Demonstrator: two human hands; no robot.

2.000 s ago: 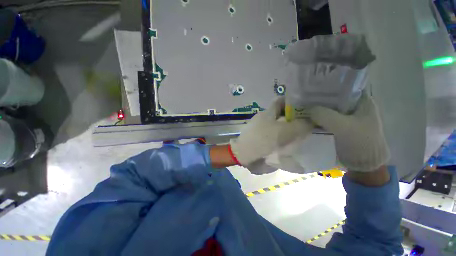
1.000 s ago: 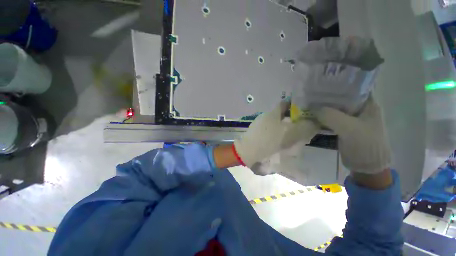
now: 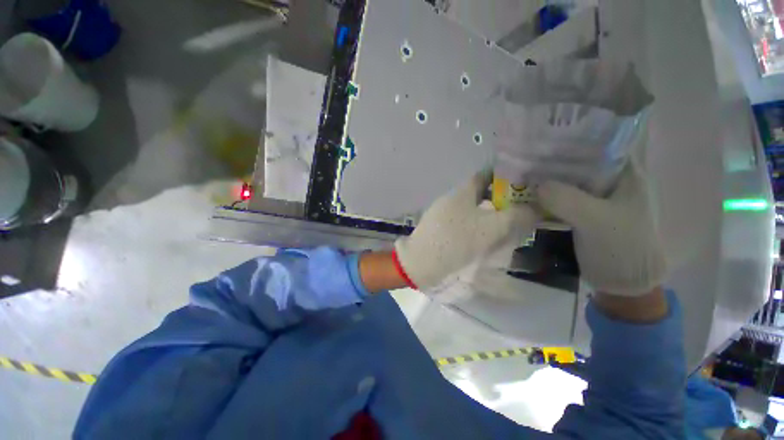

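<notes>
A translucent grey pouch [image 3: 567,129] is held upright right of the picture's centre, its crumpled upper edge pointing away from me. A yellow label [image 3: 511,192] with dark marks shows at its lower left edge. My left hand [image 3: 456,236], in an off-white knitted glove with a red-edged cuff, grips the pouch's lower left corner beside the label. My right hand [image 3: 610,236], gloved the same colour, grips the lower right edge with the thumb towards the label. The fingers behind the pouch are hidden.
A perforated grey plate [image 3: 404,163] in a black frame lies on the machine bed, behind and left of the pouch. A metal rail [image 3: 284,234] runs along the bed's near edge. White buckets [image 3: 47,86] stand at far left. A curved light-grey machine cover [image 3: 688,172] is at right.
The view has turned, so the plate, rail and buckets now lie tilted and the plate sits further right in the picture. Both hands keep the pouch in nearly the same place.
</notes>
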